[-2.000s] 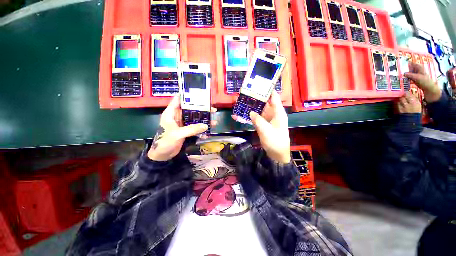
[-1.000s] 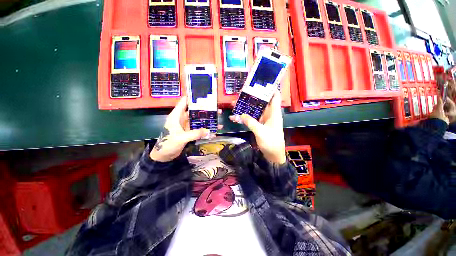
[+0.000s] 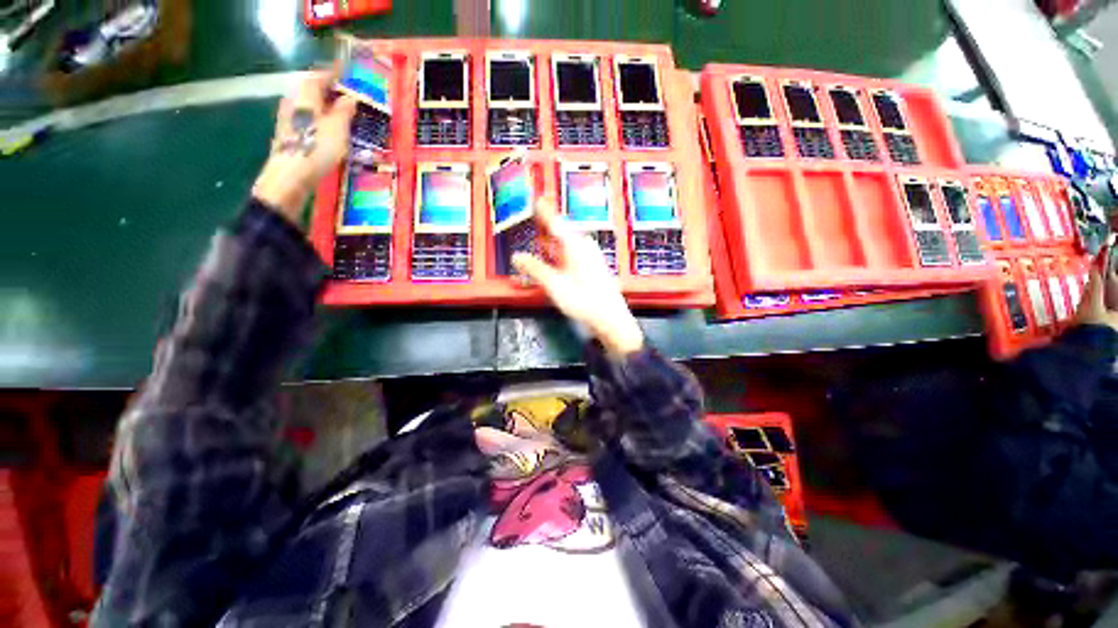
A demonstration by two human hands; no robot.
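My left hand (image 3: 307,135) holds a keypad phone (image 3: 365,80) with a coloured screen, tilted over the top left slot of the red phone tray (image 3: 515,292). My right hand (image 3: 574,264) holds another keypad phone (image 3: 513,194), also with a coloured screen, tilted at the middle slot of the lower row. The other phones in the lower row (image 3: 443,209) show colour screens. The remaining phones in the upper row (image 3: 575,86) have black screens.
A second red tray (image 3: 821,276) at the right holds phones and has several empty slots. Beyond it is another red tray (image 3: 1008,331) beside a person's sleeve (image 3: 1018,417). The dark green bench (image 3: 123,245) extends left. A tray of phones (image 3: 766,448) sits below the bench.
Both hands have moved from the bench's front edge to the tray, the left to the top left slot. The held phones' screens changed from white and dark to coloured. The view has shifted.
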